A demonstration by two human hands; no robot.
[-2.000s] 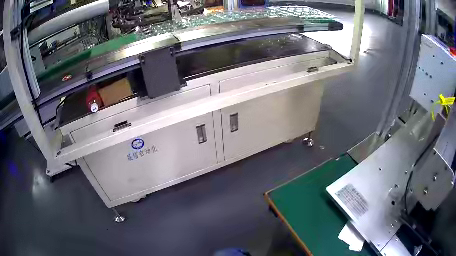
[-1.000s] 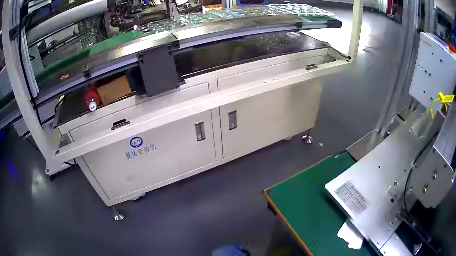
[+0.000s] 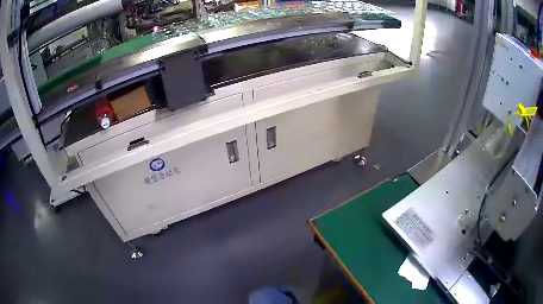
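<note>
Neither of my hands is in the picture. Nearest in front of me at the right is a green-topped bench (image 3: 351,231) with a brown edge. A tilted metal plate (image 3: 440,208) with a printed label stands over it, joined to machine parts with a black cable. A crumpled white paper or cloth (image 3: 413,273) lies on the green top beside the plate's lower edge. A yellow tie or tag (image 3: 524,113) hangs at the upper right.
A long white-cabinet conveyor line (image 3: 196,172) crosses the view. On it are a red part with a round gauge (image 3: 105,119), a brown box-like block (image 3: 131,103) and a dark panel (image 3: 183,80). Grey floor (image 3: 208,255) lies between. A blue rounded thing (image 3: 272,295) shows at the bottom edge.
The whole view has shifted slightly, so the conveyor line and bench sit a little further left and up. The blue thing at the bottom shows slightly more. No hand has appeared.
</note>
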